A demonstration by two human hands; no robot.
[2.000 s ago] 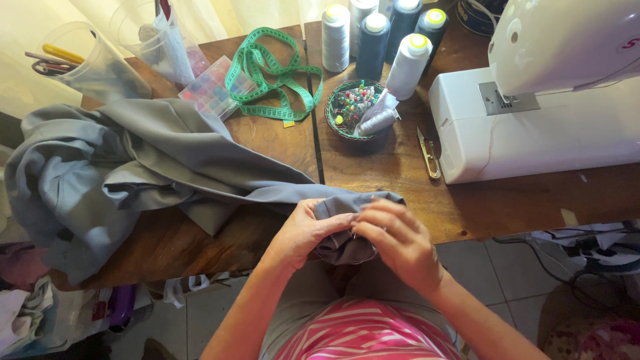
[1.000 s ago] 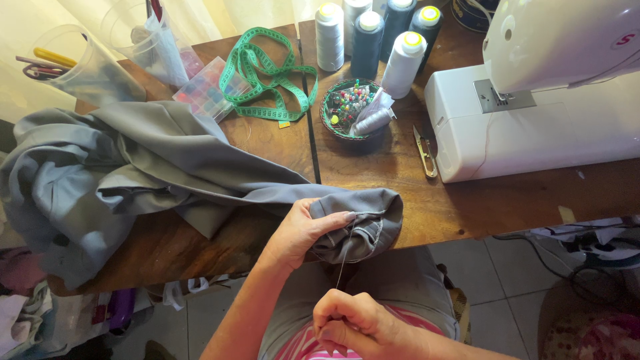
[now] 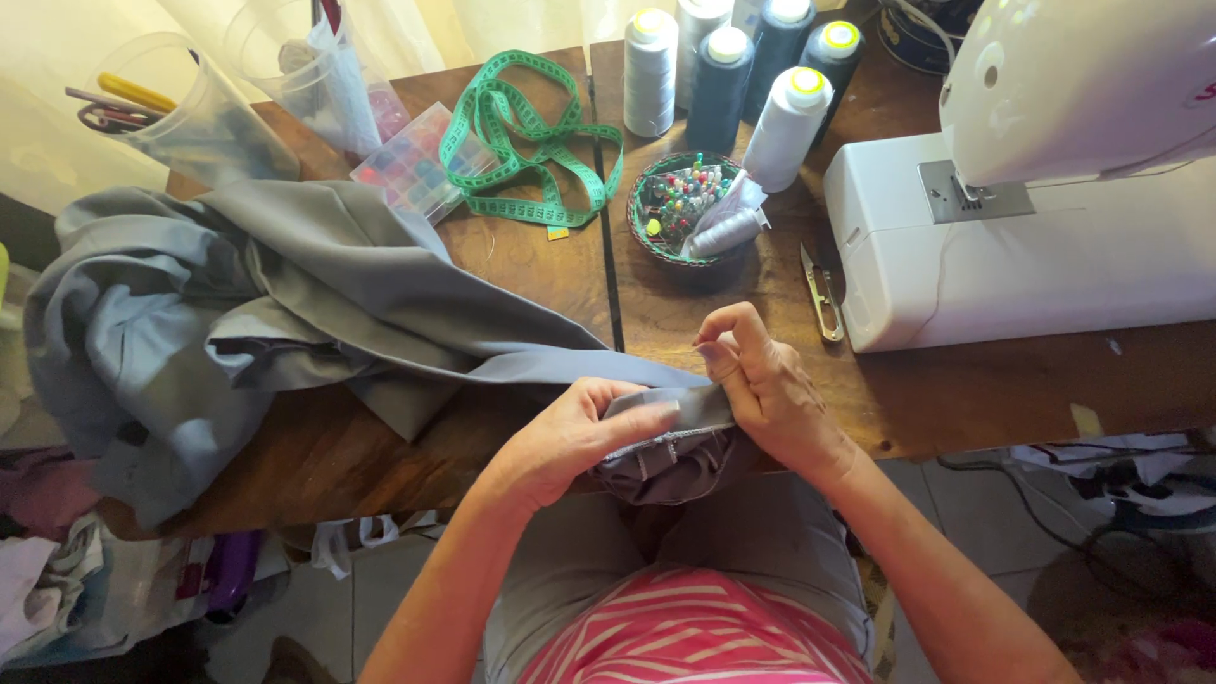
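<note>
Grey fabric [image 3: 380, 285] lies across the left of the wooden table, and its narrow end reaches the front edge. My left hand [image 3: 594, 432] grips that end, thumb on top, beside a seam with light stitching. At the right side of the same end is my right hand [image 3: 765, 385], its index finger bent and thumb pinched together; a needle between them is too small to make out. A basket of pins [image 3: 679, 204], also holding a small thread spool [image 3: 727, 234], stands beyond the hands. Thread snips [image 3: 822, 294] lie to its right.
A white sewing machine [image 3: 1026, 256] stands at the right. Several thread cones [image 3: 788, 123] are at the back. A green tape measure [image 3: 532, 142], a clear bobbin box [image 3: 408, 166] and plastic cups [image 3: 199, 123] sit further left. The table's front edge [image 3: 997, 418] runs below my hands.
My right hand has moved from near my lap, where a thread ran from the fabric, up to the fabric's right side. My left hand keeps its hold on the cloth.
</note>
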